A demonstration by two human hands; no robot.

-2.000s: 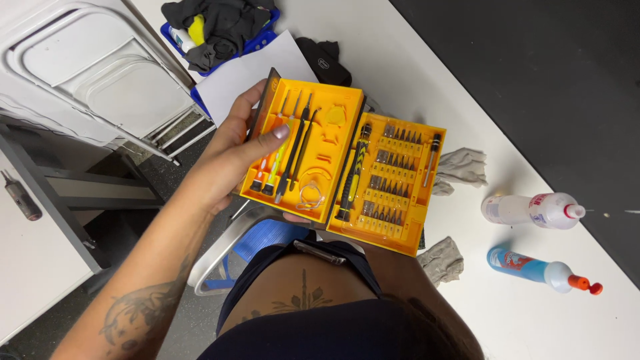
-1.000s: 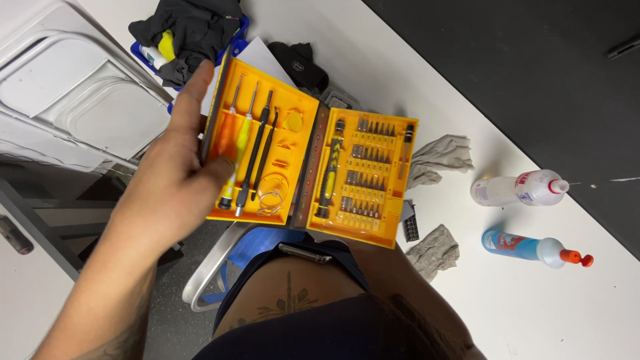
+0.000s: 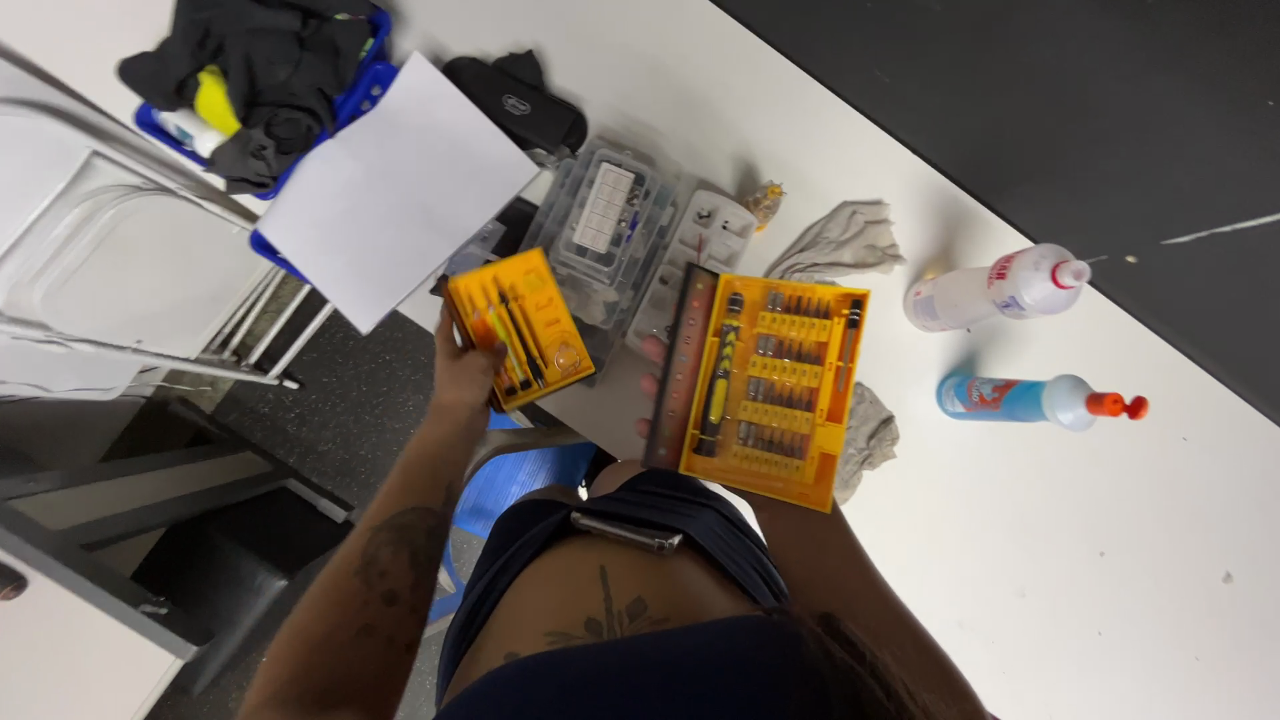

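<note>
My left hand (image 3: 466, 365) grips a yellow plastic tray (image 3: 548, 300) by its left edge; the tray holds slim screwdrivers, tweezers and a coiled ring. Separate from it, to the right, is the other half of the kit, a yellow bit case (image 3: 825, 440) with a dark cover flap (image 3: 680, 370). Rows of small screwdriver bits and a black-and-yellow screwdriver handle (image 3: 718, 385) lie in it. My right hand (image 3: 648, 388) supports this case from beneath; only its fingertips show at the flap's left edge, and the rest is hidden.
On the white table are clear parts boxes (image 3: 605, 215), a black case (image 3: 515, 105), grey cloths (image 3: 845, 240), a clear bottle (image 3: 985, 287) and a blue-liquid bottle (image 3: 1010, 398). White paper (image 3: 400, 190) rests on a blue basket (image 3: 375, 80) with dark clothes. Folding chairs (image 3: 150, 260) stand at left.
The yellow tray with the screwdrivers has come away from the kit's dark cover in my left hand and is now apart from the bit case. The view has shifted, showing more of the table.
</note>
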